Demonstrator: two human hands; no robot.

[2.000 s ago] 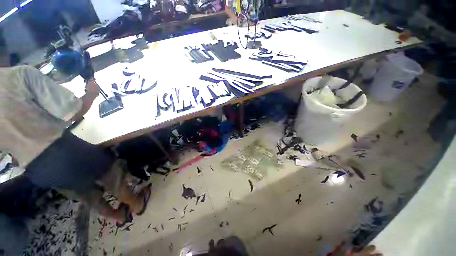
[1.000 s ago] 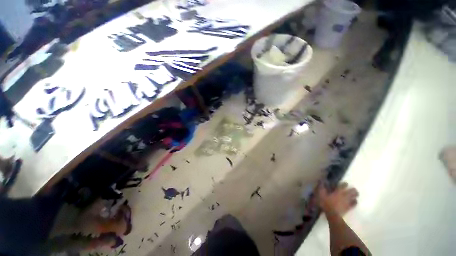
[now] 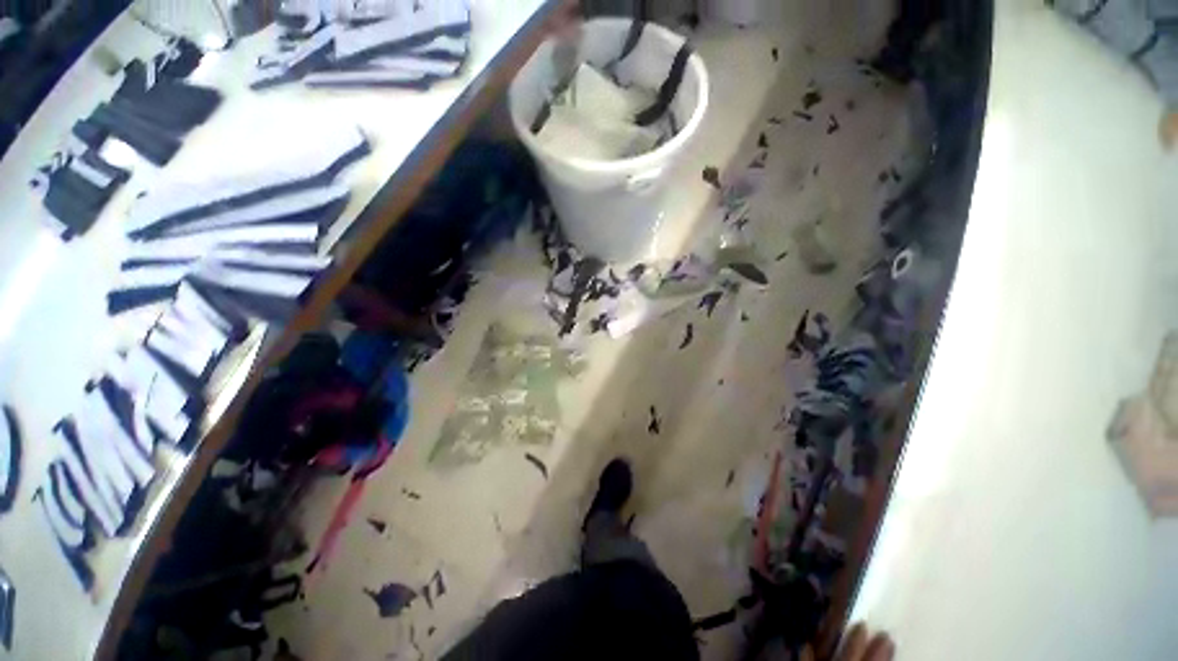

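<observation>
My right hand (image 3: 855,643) is at the bottom edge, cut off. Only its fingers show, a little apart on the edge of the white table (image 3: 1021,387) to my right, with nothing seen in them. My left hand is out of the picture. Across the aisle, cut fabric pieces (image 3: 252,239) lie in fanned rows of pale and dark strips on the other white table (image 3: 65,310).
A white scrap bin (image 3: 601,200) stands in the aisle by the left table. Offcuts (image 3: 581,294) and a pale green-beige sheet (image 3: 506,400) lie on the floor. Dark, red and blue cloth (image 3: 375,387) is under the left table. A pinkish thing (image 3: 1150,446), unclear, is at the right edge.
The view has moved forward along the aisle, bringing the bin and left table's strips closer. My right hand has dropped towards the bottom edge. The other person has left the picture.
</observation>
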